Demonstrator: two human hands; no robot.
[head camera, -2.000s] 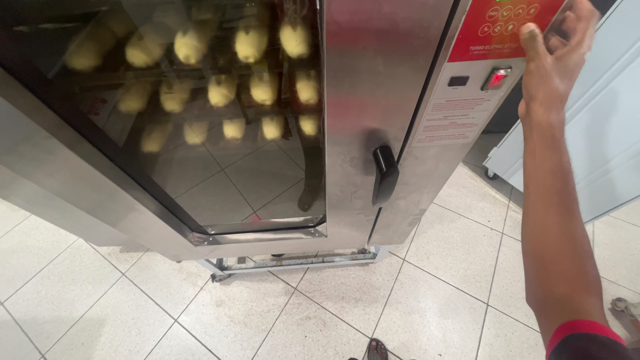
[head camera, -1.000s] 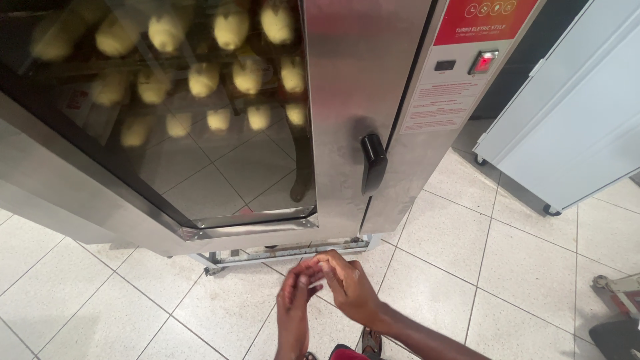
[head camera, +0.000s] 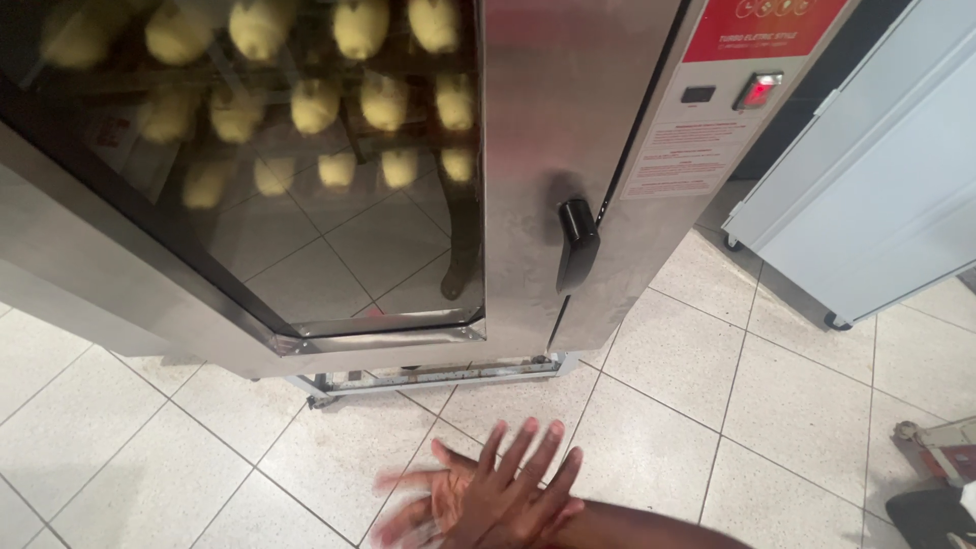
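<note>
My left hand (head camera: 512, 488) comes up from the bottom edge, fingers spread, and lies across my right hand (head camera: 444, 499). The right hand's forearm enters from the lower right; its blurred fingers spread to the left beneath the other hand. Neither hand holds an object. Beyond them stands a stainless steel oven with its door (head camera: 526, 252) shut and a black door handle (head camera: 578, 240). Through the glass, rows of pale yellow dough pieces (head camera: 314, 107) show. A red control panel (head camera: 762, 27) and a lit red rocker switch (head camera: 759, 91) are at upper right.
Under the oven is a metal stand (head camera: 457, 375) on casters. A pale cabinet (head camera: 862, 183) on casters stands at right. A metal object with a wheel (head camera: 945, 450) is at the lower right edge, on the tiled floor (head camera: 656, 427).
One hand was at the control panel two seconds ago, then both hands were together low in front of the oven. Now their fingers are spread and crossed over each other.
</note>
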